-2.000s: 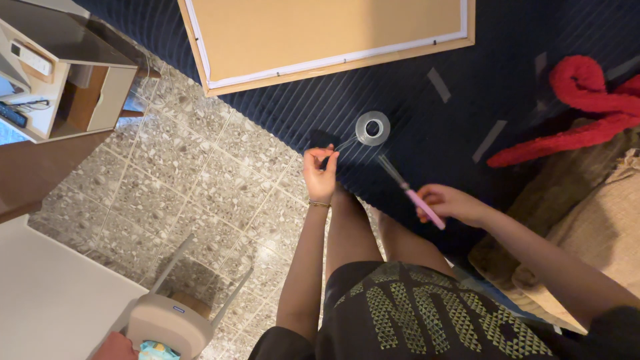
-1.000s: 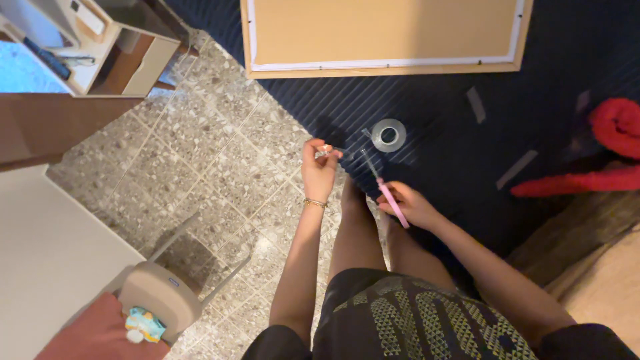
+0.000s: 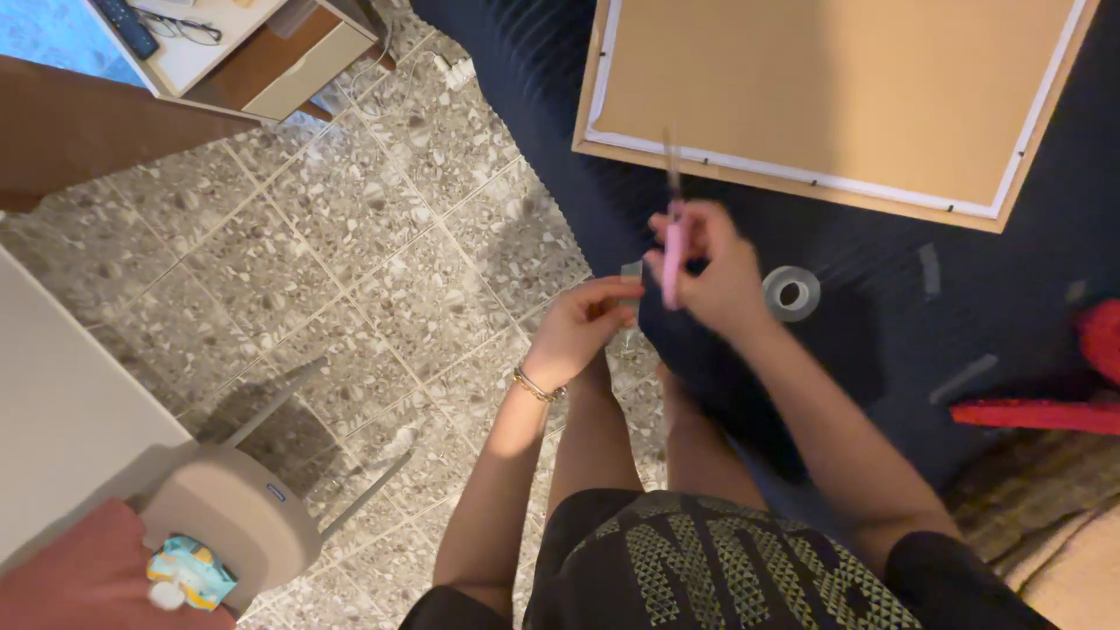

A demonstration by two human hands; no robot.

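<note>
My left hand (image 3: 584,331) pinches a short strip of clear tape (image 3: 631,284) between thumb and fingers, over the edge of the dark blue ribbed cover. Beside it, my right hand (image 3: 717,267) grips pink-handled scissors (image 3: 673,254), slightly blurred, their blades pointing up over the lower left corner of a wooden picture frame (image 3: 809,182). The frame lies back side up, with a brown backing board (image 3: 744,79). A roll of clear tape (image 3: 791,294) rests on the cover just right of my right wrist.
Loose tape strips (image 3: 929,269) lie on the blue cover (image 3: 840,367), near a red fuzzy item (image 3: 1032,415). A small cabinet (image 3: 306,74) with glasses (image 3: 188,28) and a remote control (image 3: 127,26) stands upper left. A beige chair (image 3: 236,507) holds a blue packet (image 3: 191,569) at lower left.
My right hand has lifted the scissors away from the left hand's fingers and turned their blades toward the frame. The tape strip now shows apart from the roll. The view has shifted.
</note>
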